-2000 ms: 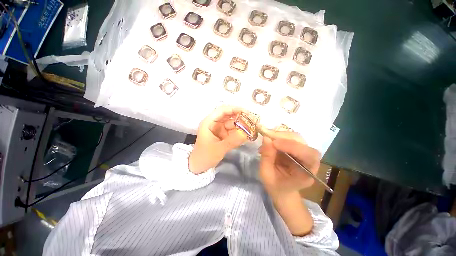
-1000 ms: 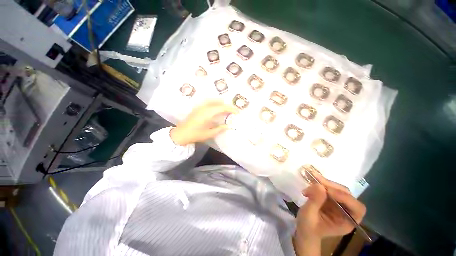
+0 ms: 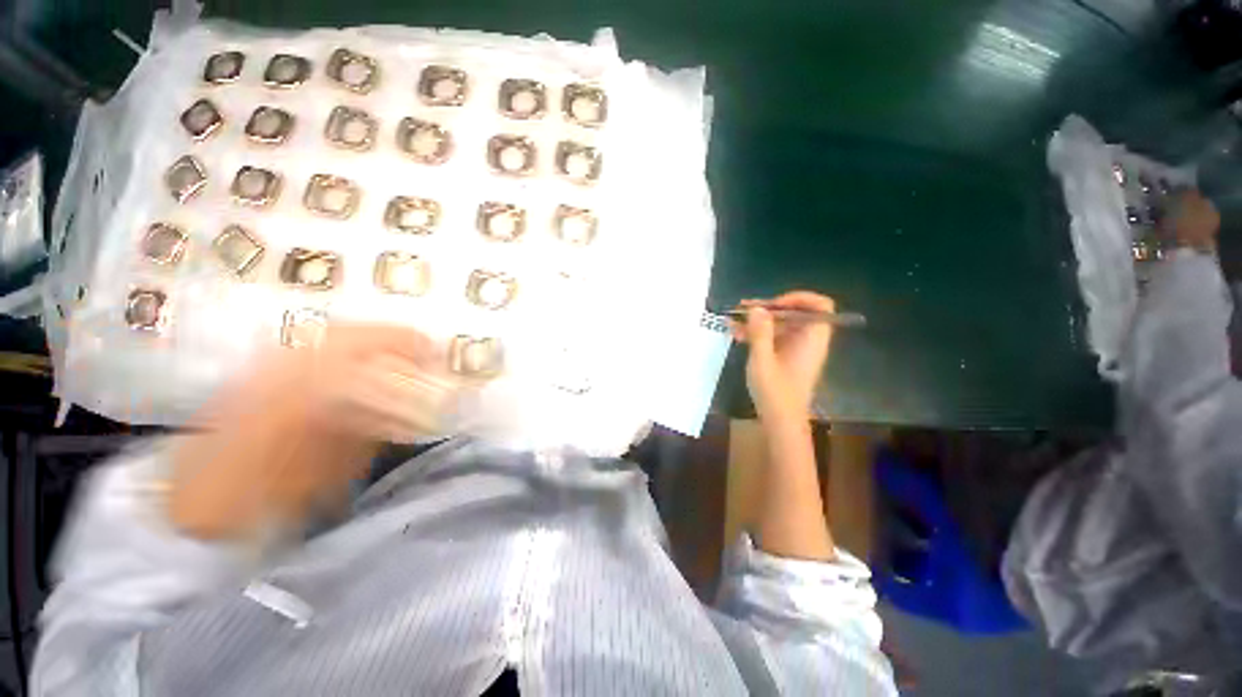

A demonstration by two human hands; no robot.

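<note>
My right hand (image 3: pixel 787 351) holds thin tweezers (image 3: pixel 817 317) like a pen, tip at the upper edge of a small pale-blue sticker sheet (image 3: pixel 692 377) by the tray's near right corner. My left hand (image 3: pixel 320 409) is blurred over the near left part of the white-covered parts tray (image 3: pixel 640 177); whether it holds anything cannot be told. Watch housings (image 3: pixel 352 130) with pale round centres lie in rows on the tray. One housing (image 3: pixel 475 355) lies just right of my left fingers. Another housing (image 3: pixel 305 327) is partly hidden behind my left hand.
A dark green bench mat (image 3: pixel 899 232) lies under the tray and to its right. Another person's sleeve (image 3: pixel 1182 341) and hand are at the right edge, by a similar tray (image 3: pixel 1090 245). A small clear bag (image 3: pixel 22 211) is at the left edge. A blue object (image 3: pixel 940 545) is below the bench.
The view has swung right, bringing the other person into sight. My right hand with the tweezers has moved from a housing at the tray's near edge to the sticker sheet. My left hand is now blurred.
</note>
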